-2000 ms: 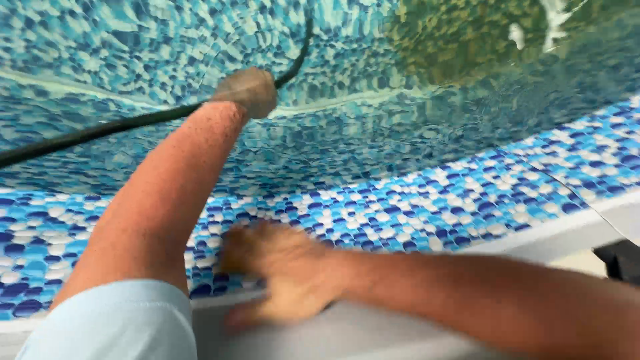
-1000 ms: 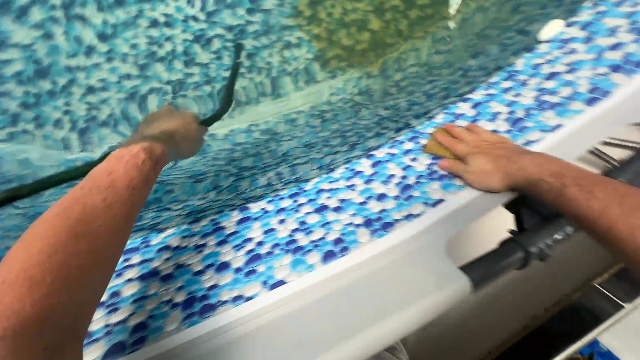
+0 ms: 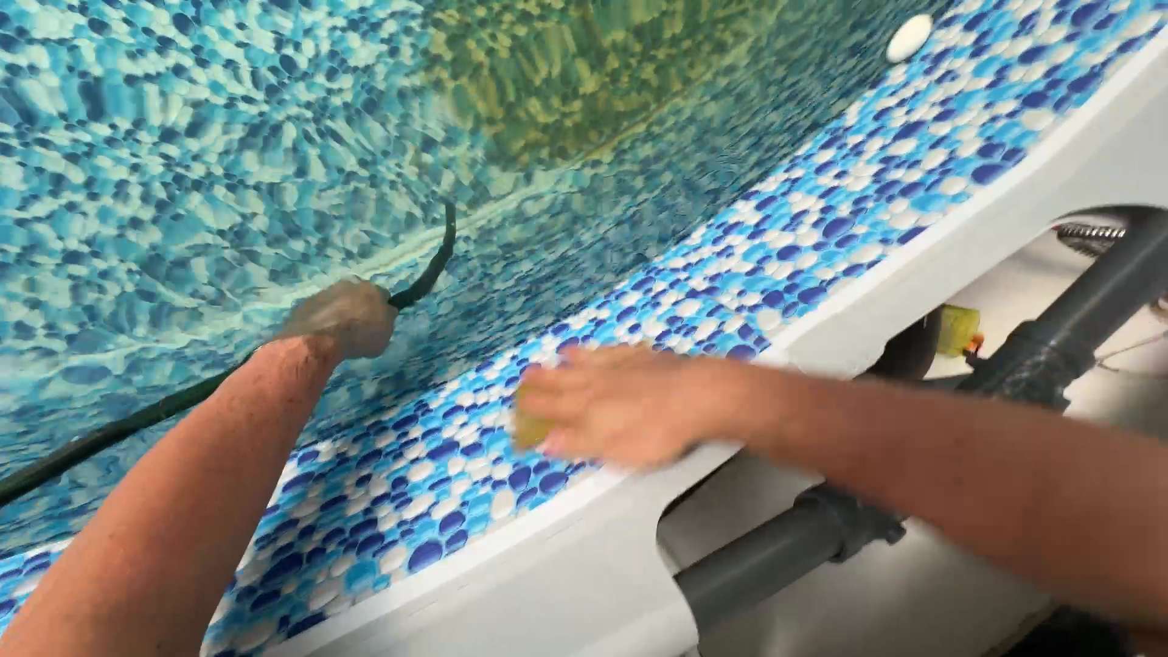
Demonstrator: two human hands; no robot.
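Observation:
Under the water at the left of centre, my left hand [image 3: 342, 317] is closed around a dark green hose [image 3: 128, 427]. The hose's curved end sticks out past my fingers, and its other part runs off the left edge. My right hand [image 3: 620, 401], somewhat blurred, presses a yellow sponge [image 3: 531, 420] against the pebble-patterned pool liner [image 3: 821, 228] above the waterline. Most of the sponge is covered by my fingers. The liner has blue and white pebble shapes.
A white pool rim [image 3: 985, 214] slants along the liner, with cut-out openings below it. Dark grey pipes [image 3: 776, 557] run beneath the rim. A white round fitting [image 3: 910, 38] sits on the pool wall at upper right. A yellow-green patch [image 3: 584, 82] shows in the water.
Since one second ago my right hand has slid back along the liner with the sponge, towards the lower left. My left hand keeps hold of the hose underwater. The view has shifted.

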